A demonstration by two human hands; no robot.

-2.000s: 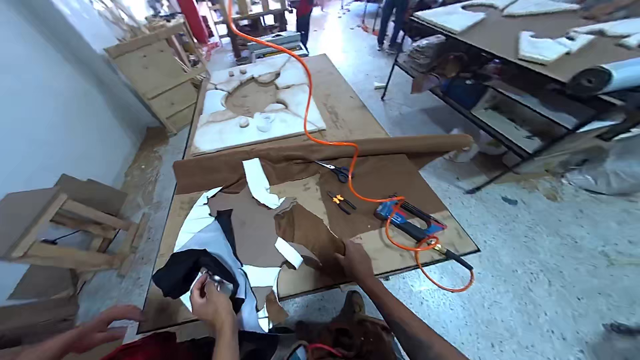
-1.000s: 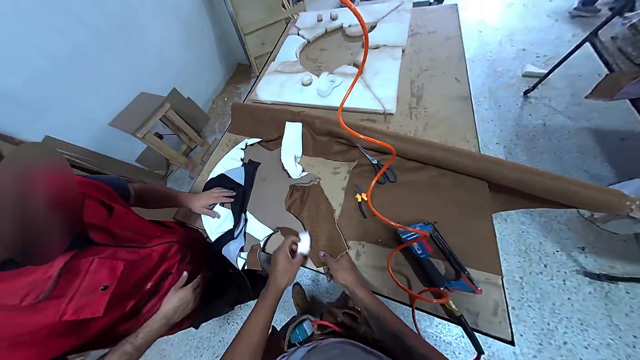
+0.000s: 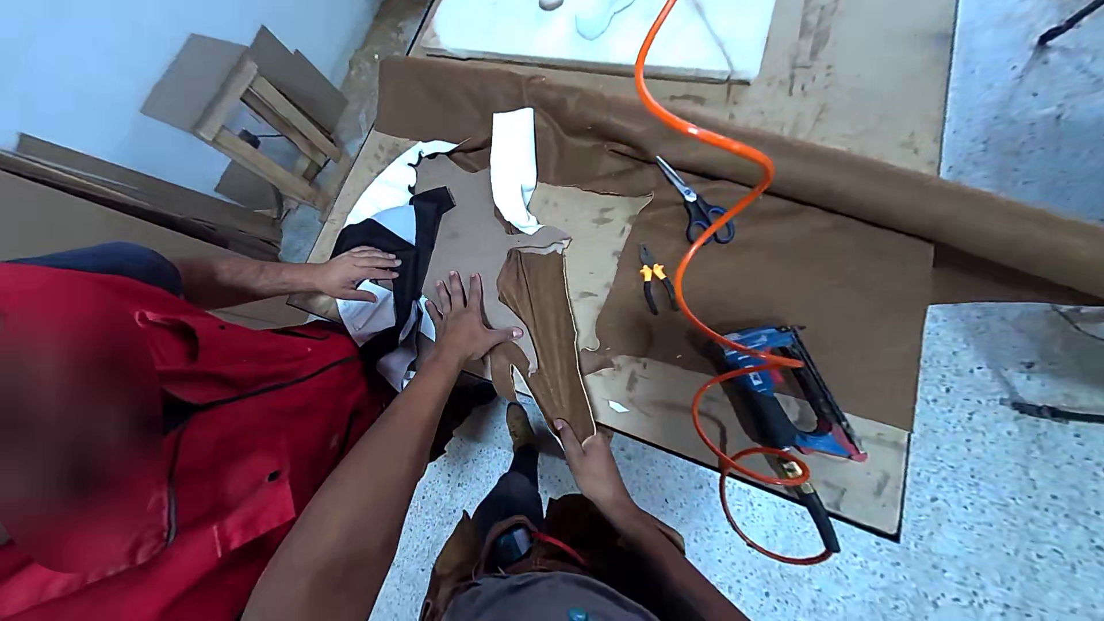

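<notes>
My left hand (image 3: pixel 466 323) lies with fingers spread on a brown material piece at the table's front left and holds nothing. My right hand (image 3: pixel 591 453) pinches the lower end of a long brown fabric piece (image 3: pixel 552 336) at the table's front edge. A curved white strip (image 3: pixel 514 168) lies beyond that piece. To the right are pliers with yellow and black handles (image 3: pixel 655 278) and scissors (image 3: pixel 697 207) with dark handles, open-bladed or not I cannot tell. A blue and black pneumatic stapler (image 3: pixel 776 388) lies near the front right corner.
A person in red stands at my left, one hand (image 3: pixel 358 272) on black and white fabric (image 3: pixel 388 237). An orange air hose (image 3: pixel 681 285) crosses the table to the stapler. A brown material roll (image 3: pixel 776 164) spans the table. Behind it lies a white panel (image 3: pixel 604 43); a wooden stool (image 3: pixel 259 121) stands left.
My left hand, near my right hand and a small white thing a second ago, now lies spread further left without it. The person in red has come into view at left. The view has shifted.
</notes>
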